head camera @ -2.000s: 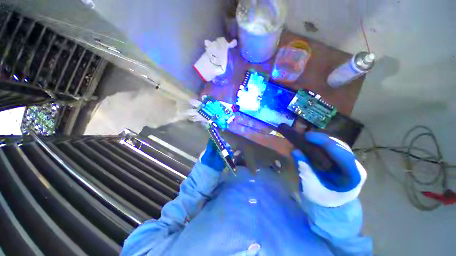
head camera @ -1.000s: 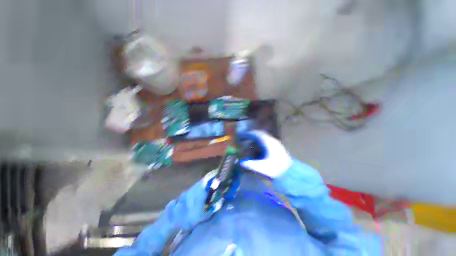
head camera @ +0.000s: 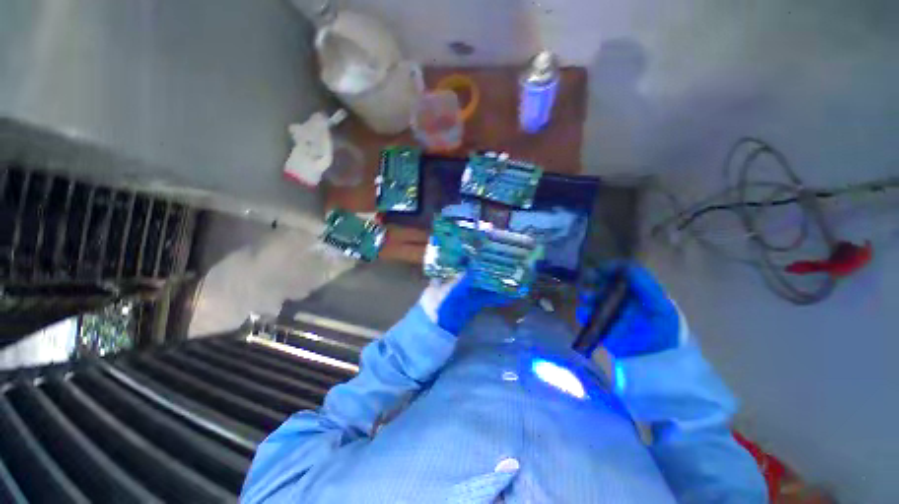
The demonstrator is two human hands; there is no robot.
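Note:
My left hand (head camera: 467, 303), in a white and blue glove, holds a green circuit board (head camera: 485, 258) with pale connectors over the front of the dark tray. A second board may be stacked with it; I cannot tell. My right hand (head camera: 634, 313), gloved, holds a dark handheld torch (head camera: 604, 317) to the right of the board. The torch points down towards my clothing, where a blue-white spot of light shows. Loose green boards lie at the back of the dark tray (head camera: 574, 189), at its left end, and farther left near the board's edge.
A brown board (head camera: 493, 120) carries a whitish tub (head camera: 370, 74), a clear plastic cup (head camera: 437, 118), a yellow-orange ring (head camera: 459, 95), a spray can (head camera: 537, 96) and a white glove or rag (head camera: 311, 150). Dark ribbed racks (head camera: 128, 423) stand left. A coiled cable (head camera: 779, 221) lies right.
The torch light has moved off the boards onto my clothing. My left hand has raised its board, now face up over the tray. The camera view has shifted.

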